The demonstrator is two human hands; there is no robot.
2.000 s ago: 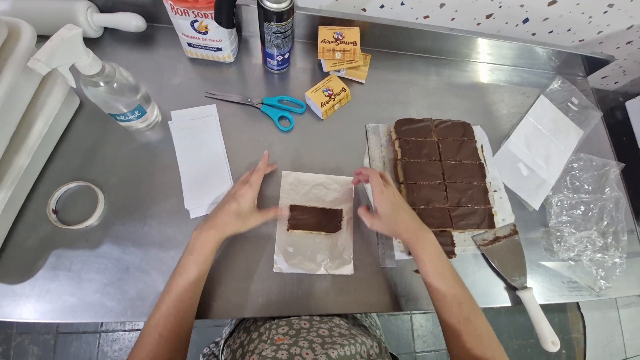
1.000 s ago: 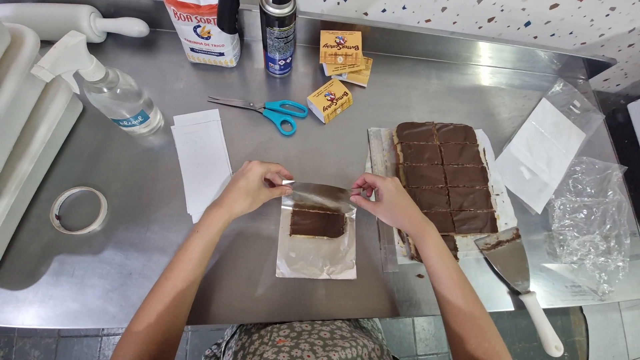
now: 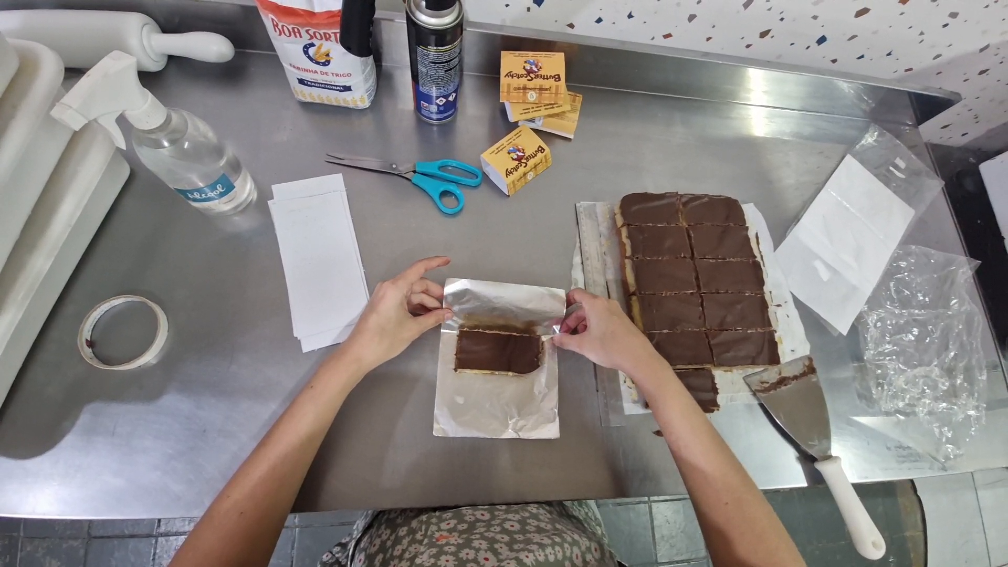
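A chocolate-topped bar lies crosswise on a silvery foil sheet near the table's front edge. The sheet's far end is lifted and folded toward the bar. My left hand pinches the left corner of that flap between thumb and fingers; my right hand pinches its right corner. Just right of my right hand, a slab of chocolate-topped bars, cut into rectangles, rests on white paper. A stack of white paper strips lies left of my left hand.
Teal-handled scissors, small yellow boxes, a flour bag and a spray can stand or lie behind. To the left are a spray bottle and tape roll; to the right, a spatula and clear plastic.
The sheet lay flat with my hands apart beside it; then both hands took hold of its far end and raised it. Now the flap stands less far over the bar than one second ago.
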